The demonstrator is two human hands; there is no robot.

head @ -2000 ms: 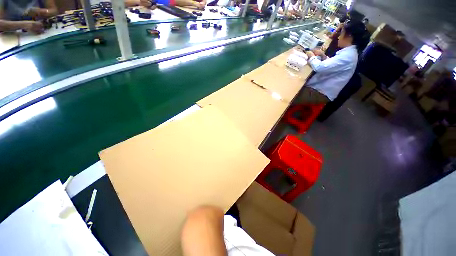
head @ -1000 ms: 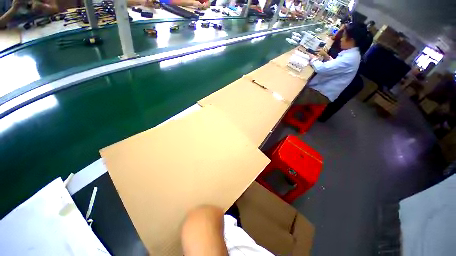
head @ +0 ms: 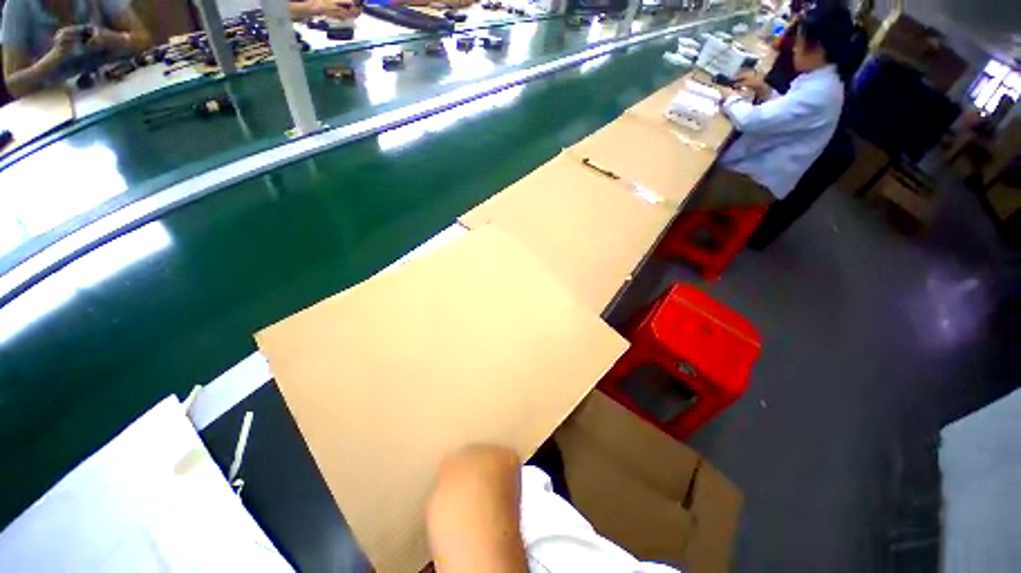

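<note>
Neither of my hands is in the picture. A bare bent arm [head: 477, 509], most likely mine, with a white sleeve, rests on the near cardboard sheet [head: 437, 358] at the bottom; its hand is cut off by the lower edge. A white sheet [head: 134, 504] lies at the lower left. A thin white strip [head: 241, 445] lies on the dark gap between the white sheet and the cardboard.
A green conveyor belt [head: 336, 235] runs beyond the bench. A red stool [head: 700, 353] and a brown carton [head: 644, 481] stand at the right. A seated person in a light shirt [head: 789, 123] works farther along the bench. Small dark parts lie across the belt.
The view has shifted, so the bench, stool and cardboard appear farther right. The arm stays on the cardboard. The person across the belt at the upper left shows more fully.
</note>
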